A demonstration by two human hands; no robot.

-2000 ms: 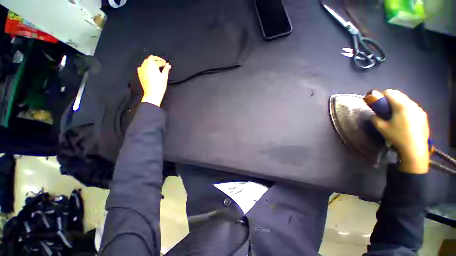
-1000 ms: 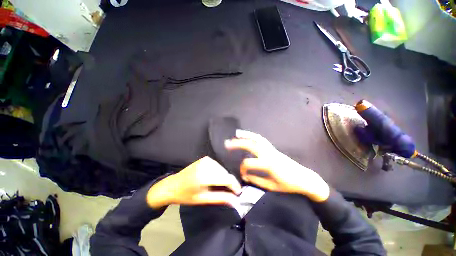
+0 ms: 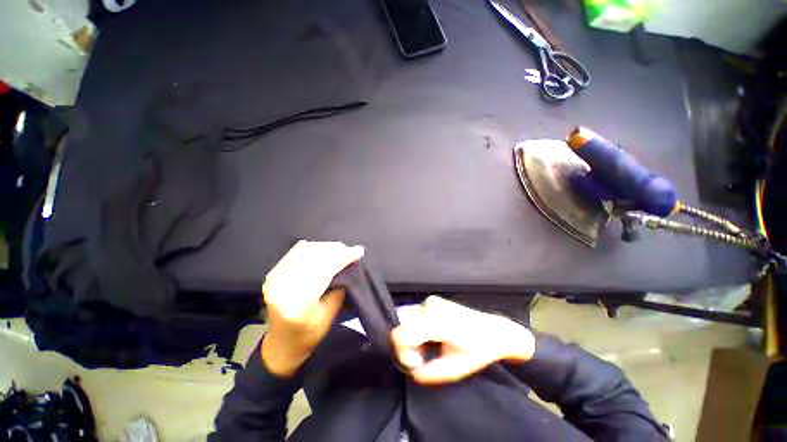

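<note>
A black garment piece [image 3: 371,302] is stretched between my hands at the table's near edge, in front of my dark jacket. My left hand [image 3: 304,298] pinches its upper end. My right hand [image 3: 453,339] grips its lower end, with the fingers curled over it. The piece's lower end is hard to tell from the jacket. The steam iron [image 3: 561,186] rests on the table at the right, untouched, its blue-wrapped handle pointing right. Black cloth pieces [image 3: 177,194] lie heaped on the left of the table, with thin dark strips [image 3: 298,119] reaching right from them.
The dark padded table [image 3: 414,207] spans the view. A phone [image 3: 414,26] and shears [image 3: 552,65] lie at its far side, with a green packet [image 3: 614,13] beyond. Hoses [image 3: 703,226] run right from the iron. A pale bar [image 3: 52,186] lies far left. Dark bundles [image 3: 43,414] lie on the floor.
My left hand has left the cloth heap and my right hand has let go of the iron. Both hands came together on the black piece, which is now lifted and stretched. The view has shifted.
</note>
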